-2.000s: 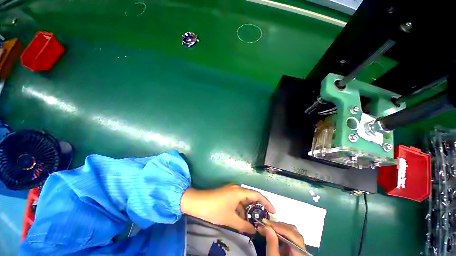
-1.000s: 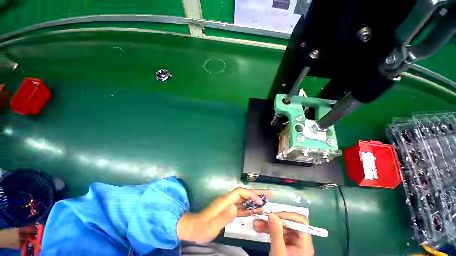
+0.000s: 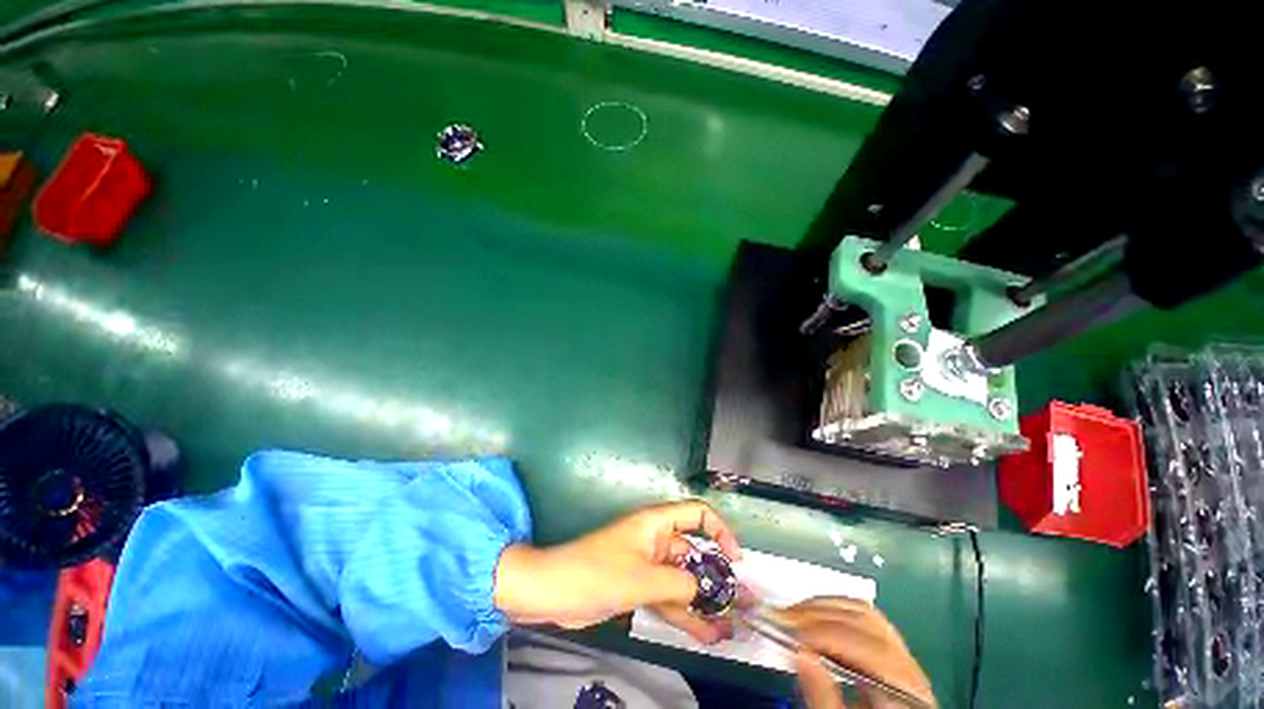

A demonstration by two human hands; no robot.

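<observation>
My left hand [image 3: 624,565], bare below a blue sleeve, holds a small round watch module [image 3: 710,576] between thumb and fingers, above a white paper sheet [image 3: 797,589]. My right hand [image 3: 857,648] is shut on thin silver tweezers [image 3: 776,632], whose tip is close to the module's lower right edge; whether it touches is blurred. The toggle-clamp test fixture [image 3: 922,374] stands on its black base just beyond the paper, with its green pressing head over it.
A lone round unit [image 3: 458,143] lies at the back. Red bins stand at the far left [image 3: 93,190] and right of the fixture [image 3: 1095,478]. Clear blister trays [image 3: 1213,513] are at the right edge, a dark fan [image 3: 63,478] at the left. A black cable [image 3: 979,609] runs from the base.
The view shifted. A second ago my right hand held a thick white pen-like tool by the module; now thin tweezers show there. My left hand still holds the module, its face now turned more towards me.
</observation>
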